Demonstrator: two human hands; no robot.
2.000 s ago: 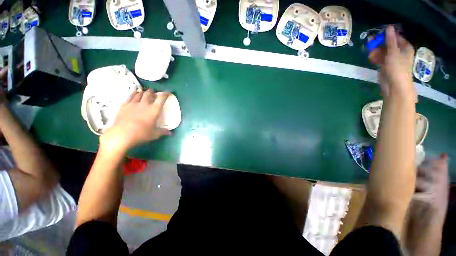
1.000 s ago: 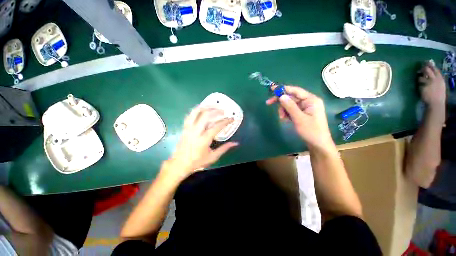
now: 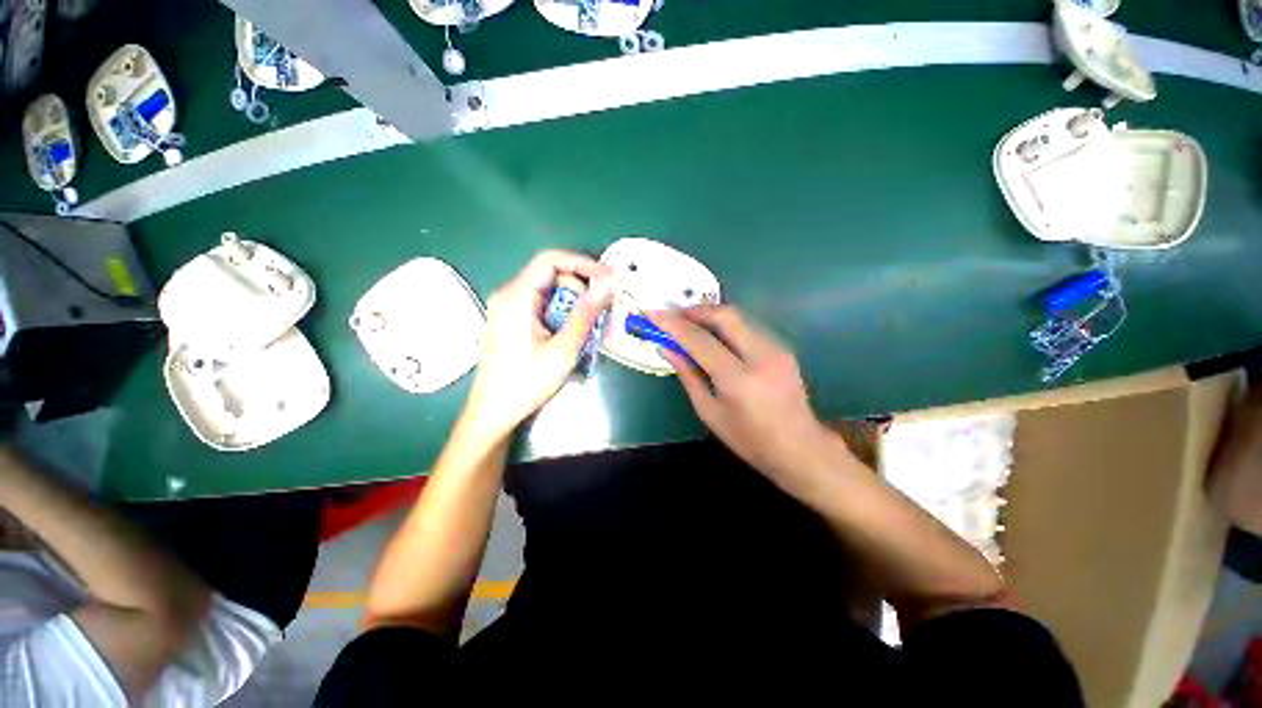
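An off-white housing shell lies open side up on the green bench in front of me. My right hand holds a blue battery cell between thumb and fingers over the shell's lower part. My left hand holds a small blue-and-white circuit board at the shell's left edge. Thin wires hang below the board; where they join is too blurred to tell. Another shell lies just left of my left hand.
Overlapping shells lie at the left and right. A loose battery with wired board lies at the right. Part-filled units stand beyond the white strip. A carton is against the bench. A neighbour's arm is at the left.
My right hand has brought the battery left and down to the shell. My left hand has moved off the shell's face to its left edge and now holds the board.
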